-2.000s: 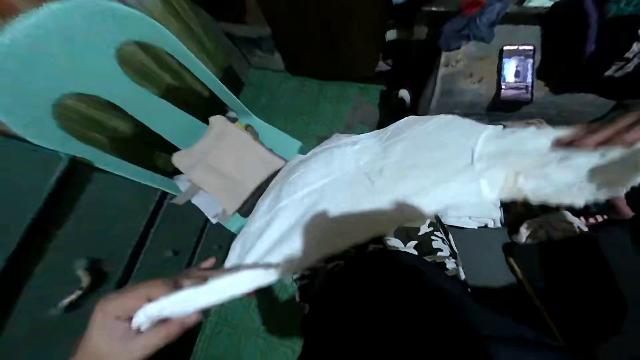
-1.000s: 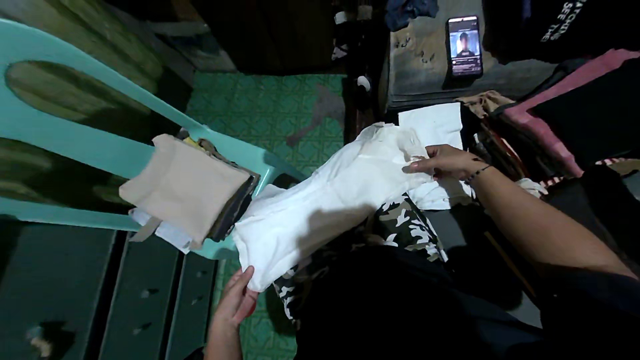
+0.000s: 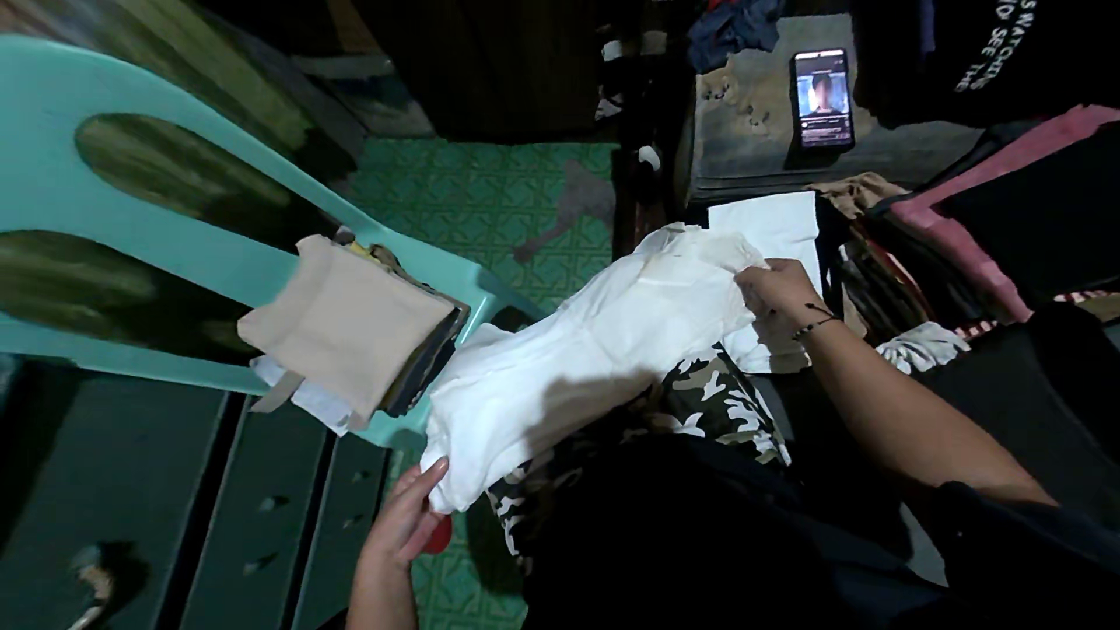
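Note:
A white cloth garment [image 3: 577, 350] stretches across my lap, over camouflage-patterned shorts [image 3: 726, 394]. At its lower left end, my left hand [image 3: 411, 516] grips the edge, thumb on top. The opposite end is pinched in my right hand [image 3: 774, 289], which has a dark cord bracelet on the wrist. Left of the garment, a stack of folded clothes with a beige piece [image 3: 350, 324] on top rests on the seat of a mint-green plastic chair [image 3: 429, 254]. Beyond my right hand lies a folded white cloth [image 3: 774, 227], partly hidden by that hand.
A smartphone [image 3: 822, 101] with a lit screen lies on a grey surface at the upper right, near a blue cloth [image 3: 735, 35]. Folded dark and pink clothes [image 3: 962, 245] are piled at the right. Dark green drawers [image 3: 262, 499] stand at the lower left. The floor [image 3: 490, 184] is green and patterned.
Two seconds ago the white garment was stretched wider, with my right hand at the far right edge. My hands have come closer together, and the cloth now hangs looser between them.

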